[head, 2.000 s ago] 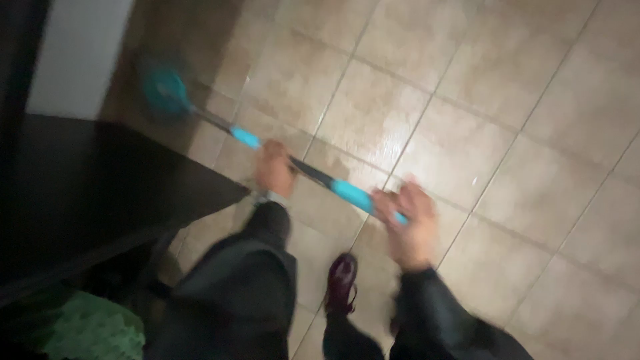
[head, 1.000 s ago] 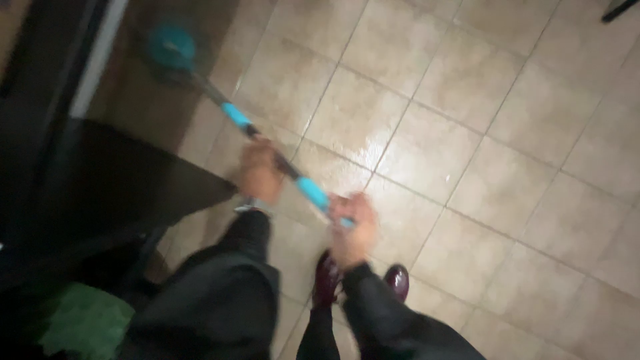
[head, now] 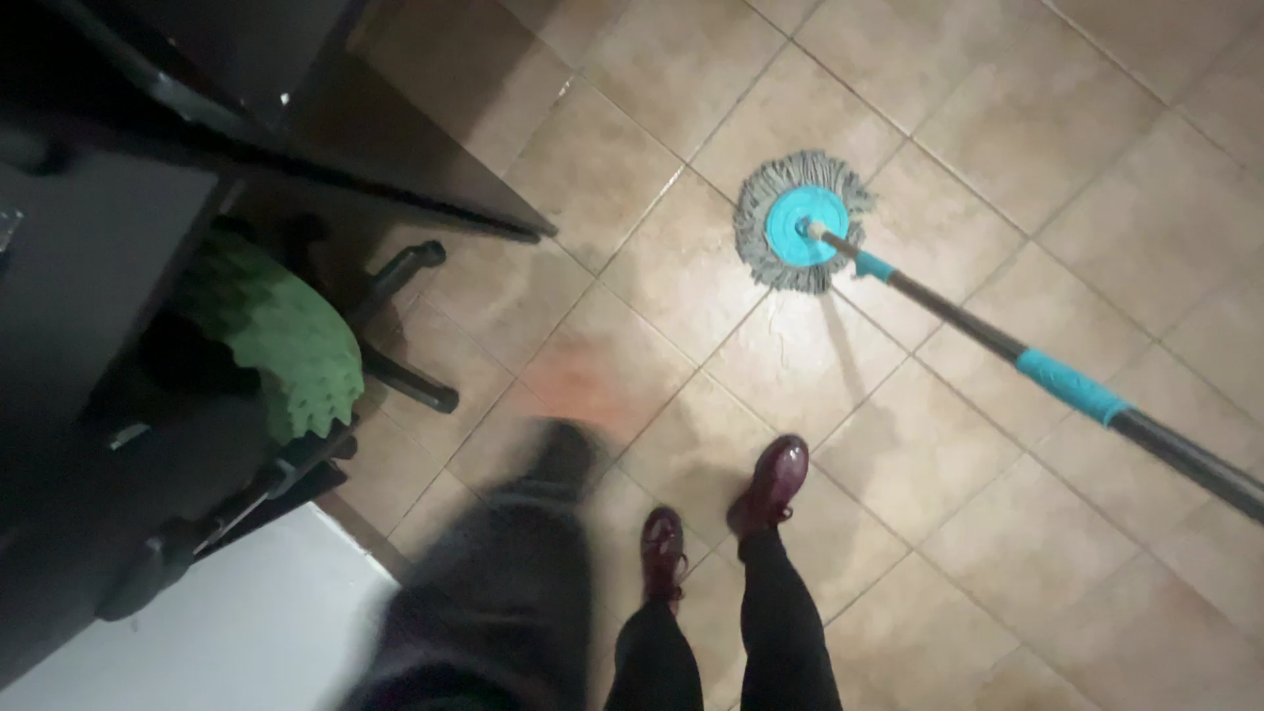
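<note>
A round spin mop head (head: 802, 222) with grey strands and a turquoise disc lies on the tiled floor, ahead of the shoes. Its dark pole (head: 973, 326), with turquoise sleeves, runs down to the right and leaves the view at the right edge. My left hand (head: 578, 385) is a strong blur at the end of a dark sleeve, left of the mop head and apart from the pole; its fingers cannot be made out. My right hand is out of view, so its hold on the pole is not visible.
Dark furniture (head: 326, 158) with a pointed corner fills the upper left. Below it stand a chair's base legs (head: 405, 380) and a green bumpy cloth or cushion (head: 286, 336). A white surface (head: 227, 612) is at lower left. My dark red shoes (head: 775, 484) stand on beige tiles.
The mop head has moved right, out from beside the dark furniture onto the open tiles. My left hand has let go of the pole; my right hand has left the view. The view has shifted.
</note>
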